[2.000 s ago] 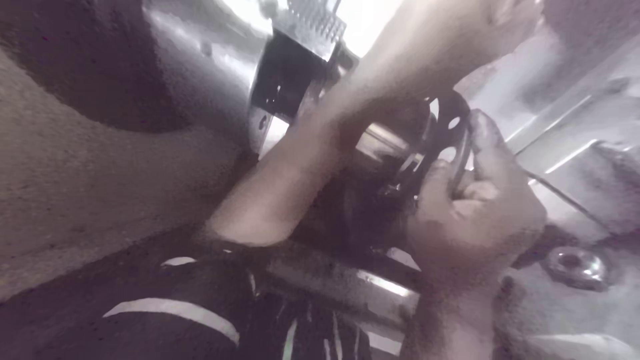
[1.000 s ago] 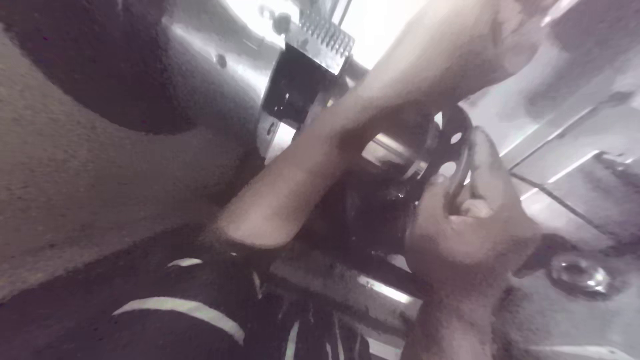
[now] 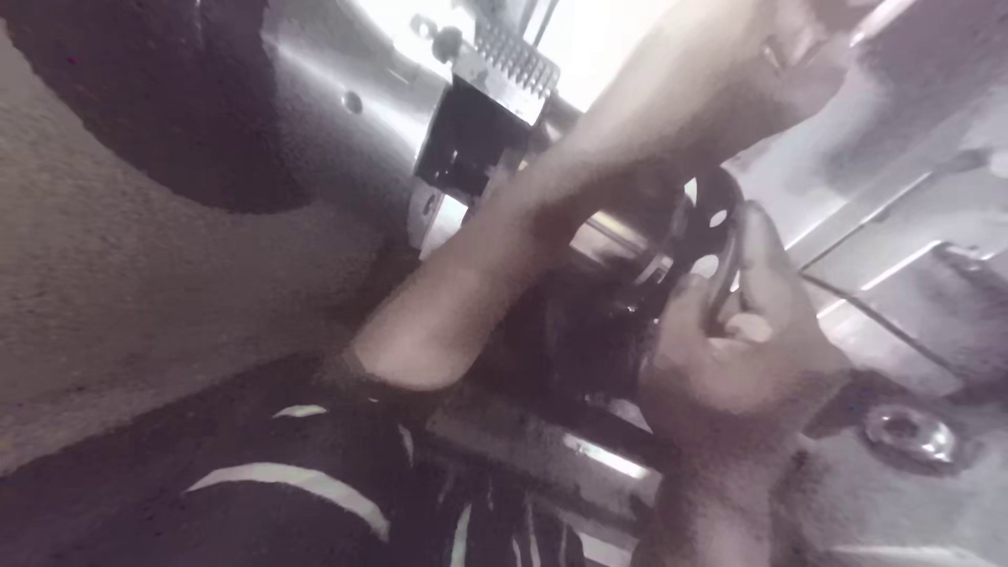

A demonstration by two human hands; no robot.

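Observation:
My right hand [image 3: 740, 354] comes up from the bottom, its thumb and a finger pinching the rim of a dark round part with oval holes [image 3: 713, 220]. My left forearm crosses in front of the dark machine body [image 3: 583, 331] from lower left to upper right. At the top right edge, my left hand [image 3: 807, 39] is blurred and partly out of view, near a thin bright edge; whether it holds anything cannot be told. Between the forearm and the perforated part shows a shiny cylindrical piece [image 3: 614, 236]. The forearm hides part of the machine.
A ridged metal block [image 3: 512, 71] sits on the machine at the upper middle. Left of it curves a large shiny metal surface [image 3: 346, 102]. A round metal fitting [image 3: 909, 433] lies at lower right, and a thin dark rod [image 3: 882, 323] slants across the grey surface behind my right hand.

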